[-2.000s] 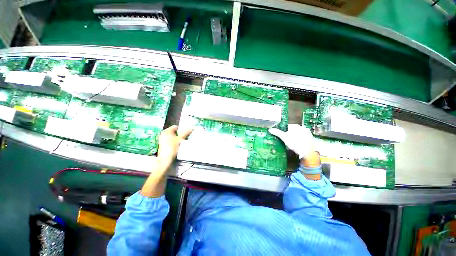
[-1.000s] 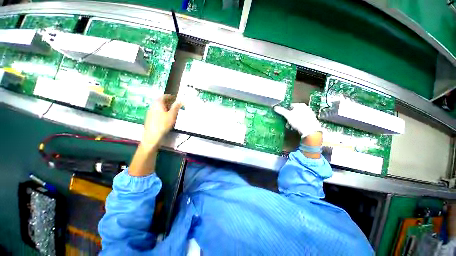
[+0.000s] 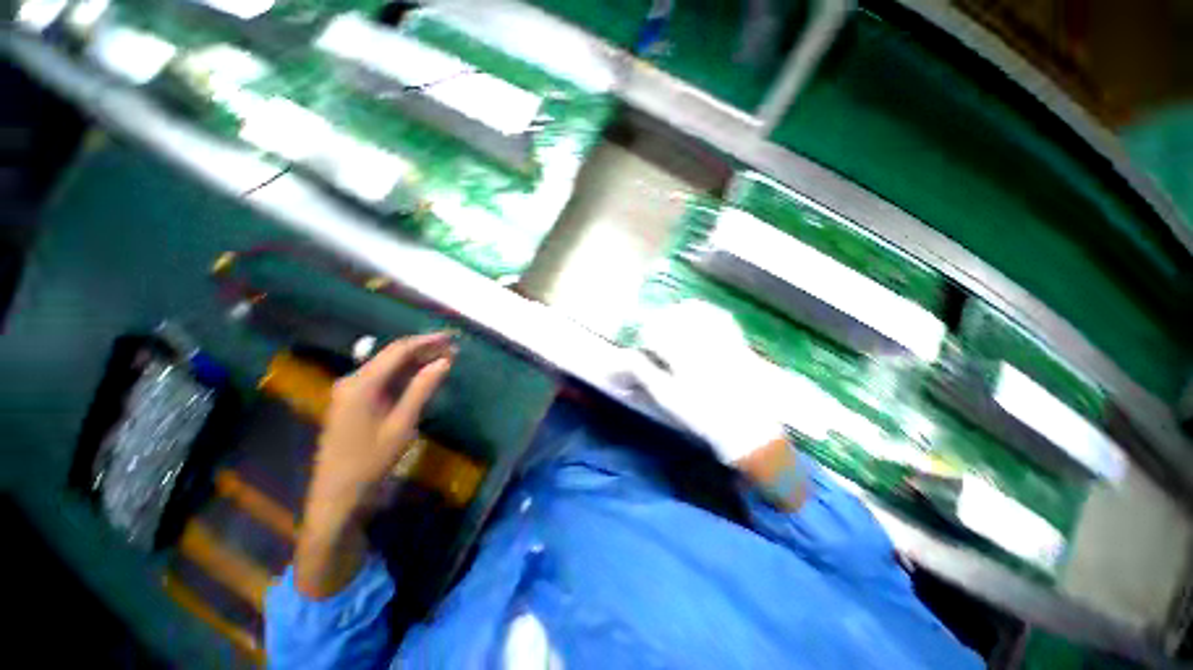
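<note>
The frame is blurred. A green circuit board (image 3: 772, 334) with white heatsinks lies on the pale line in front of me. My right hand (image 3: 707, 373), in a white glove, is at this board's left end and front edge; its fingers blend into the glare, so a grip cannot be made out. My left hand (image 3: 380, 412) is bare, away from the boards, with thumb and fingers apart and nothing seen in it. It is above a dark pad (image 3: 249, 504) with orange-yellow stripes. The dark screwdriver (image 3: 308, 318) lies behind it, blurred.
A black tray of silvery screws (image 3: 151, 439) lies on the green bench at left. More boards (image 3: 484, 196) are on the line at left, and another board (image 3: 1047, 419) adjoins at right. A bare pale strip (image 3: 608, 216) separates the left boards from the middle one. Green shelves run behind.
The view has turned and shifted left. The middle board has moved right along the line, widening the gap at its left. My left hand has left the board and come over the striped pad.
</note>
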